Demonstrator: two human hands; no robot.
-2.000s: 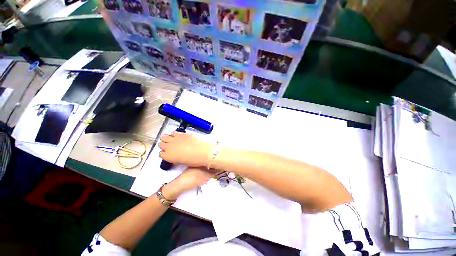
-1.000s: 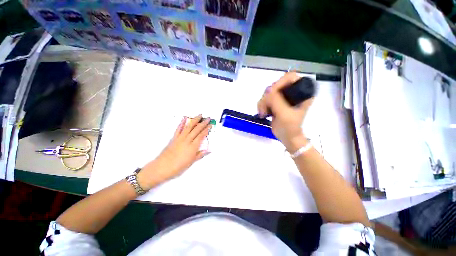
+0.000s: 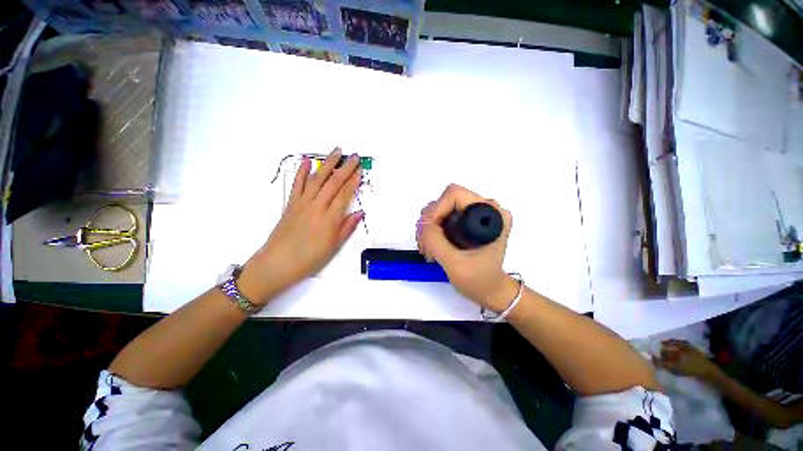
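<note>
My right hand (image 3: 467, 242) is closed round the black handle of the hand roller (image 3: 407, 269). The handle points up at the camera and the blue cylinder lies low over the white sheet, near the bench's front edge. My left hand (image 3: 308, 220) lies flat, fingers spread, on the white sheeting (image 3: 493, 114). Its fingertips cover part of a small green circuit board (image 3: 366, 164). Thin dark lead wires (image 3: 283, 164) curl out to its left. A thin white backing sheet shows only as faint edges under my left hand.
Gold-handled scissors (image 3: 110, 238) lie at left, below dark panel stock (image 3: 53, 141) and clear film (image 3: 132, 106). An upright printed photo sheet (image 3: 299, 26) stands at the back. Stacked white sheets with boards (image 3: 740, 158) are at right. Another person's hand (image 3: 687, 359) shows at lower right.
The view has shifted. My arms were crossed at the left, then parted. Over the last second the roller has moved down toward the front edge, while my left hand stays at the board.
</note>
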